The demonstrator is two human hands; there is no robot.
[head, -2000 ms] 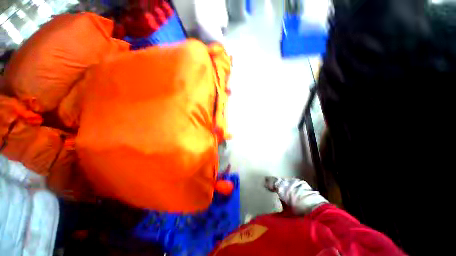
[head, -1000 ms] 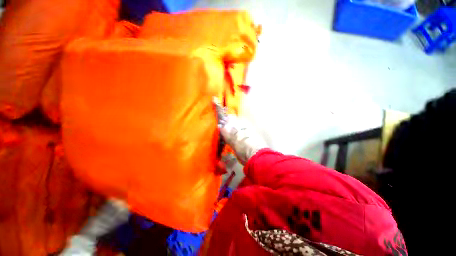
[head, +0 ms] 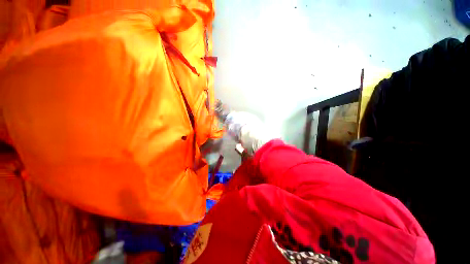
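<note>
A large, bulging orange sack (head: 103,113) fills the left half of the head view, its dark seam and closing cord facing right. My right hand (head: 220,109), gloved with a pale sleeve cover, is at the sack's right edge. It is small and blurred, so its grip cannot be told. My left hand (head: 111,253) shows only as a pale, blurred patch at the bottom edge, below the sack. Its fingers are not clear. A blue pallet (head: 193,232) shows in part under the sack's lower right side.
More orange sacks (head: 51,221) lie at the left and top left. At right stands a dark-legged worktable (head: 323,129) with a yellowish edge, beside a black pile (head: 412,144). Grey floor (head: 288,51) lies between. A blue object (head: 462,11) is cut off at the top right.
My right hand has come from beside my body to the sack's right edge. The sack now shows more of its seamed side. My left hand has dropped lower in view since one second ago.
</note>
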